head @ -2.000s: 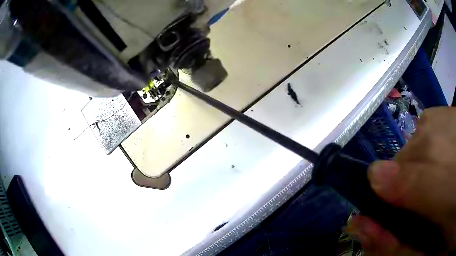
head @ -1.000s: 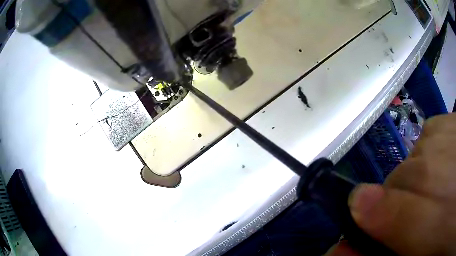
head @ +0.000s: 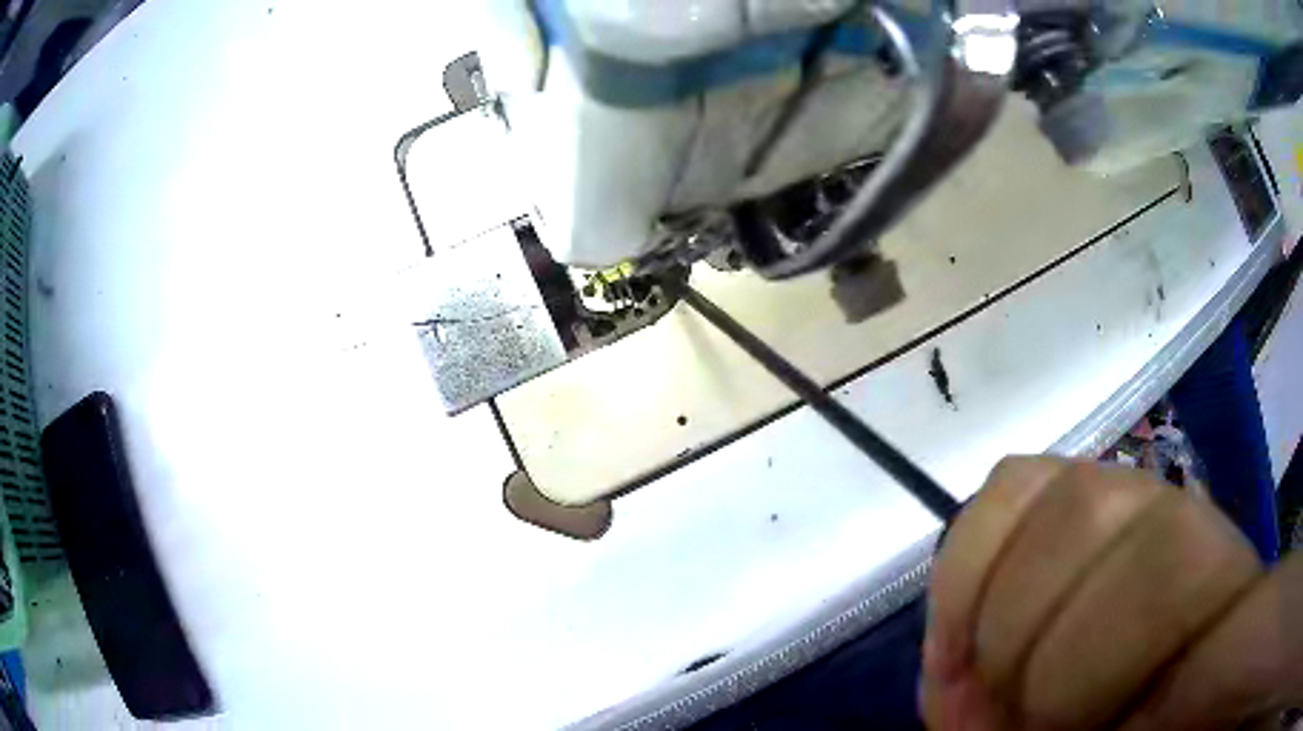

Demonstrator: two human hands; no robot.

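My right hand (head: 1093,600) is closed around the handle of a long screwdriver (head: 829,407) at the lower right; the handle is hidden in the fist. The thin dark shaft runs up and left to the needle area (head: 622,290), beneath the sewing machine head (head: 715,129). The tip is hidden among dark metal parts there. A square silver slide plate (head: 490,326) lies left of the opening, over the edge of the cream machine bed (head: 743,386). A dark stubby knob (head: 866,287) sits right of the needle area. My left hand is not in view.
A black strip (head: 122,550) lies on the white table (head: 357,571) at left, beside a green perforated basket (head: 22,386). The worn table edge (head: 829,631) curves along the lower right. Scraps (head: 1160,446) show beyond it. A small tray (head: 1240,183) is at the right.
The view has shifted, so more of the machine head and left table shows. My right hand has turned, with its knuckles now covering the screwdriver handle. The shaft still reaches the needle area.
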